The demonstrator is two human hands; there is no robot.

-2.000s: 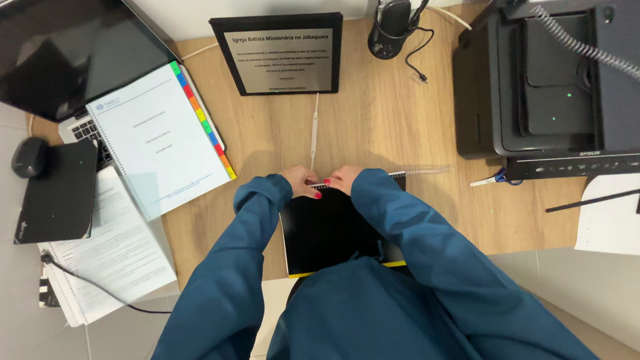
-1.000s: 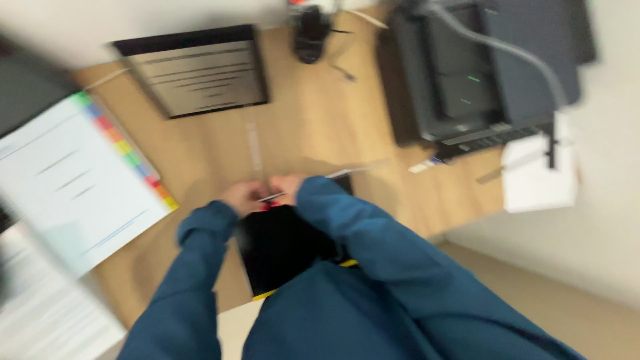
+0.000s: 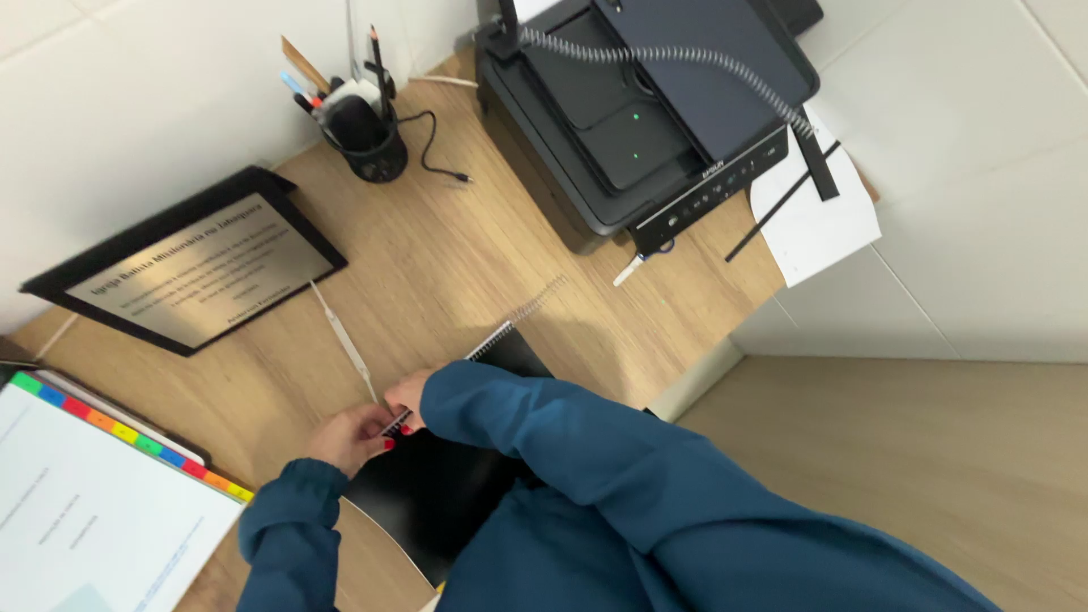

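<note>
A document with a black cover (image 3: 442,484) lies at the desk's front edge, partly under my sleeves and body. A spiral binding coil (image 3: 490,342) runs along its upper edge, and its loose clear end sticks out past the corner on the right. My left hand (image 3: 353,438) pinches the coil edge near its left end. Right beside it, my right hand (image 3: 410,399) has its fingers on the same edge. The fingertips of both hands nearly meet; the exact grip between them is partly hidden.
A framed plaque (image 3: 195,268) stands at the back left, near a white cable (image 3: 344,340). Behind are a pen holder (image 3: 374,153) and a black printer (image 3: 612,127), with scissors (image 3: 629,269) by its front. A spiral-bound document with coloured tabs (image 3: 93,510) lies left; white paper (image 3: 816,221) lies right.
The view has turned and shifted toward the printer side. Both hands remain together at the coil edge of the black-covered document.
</note>
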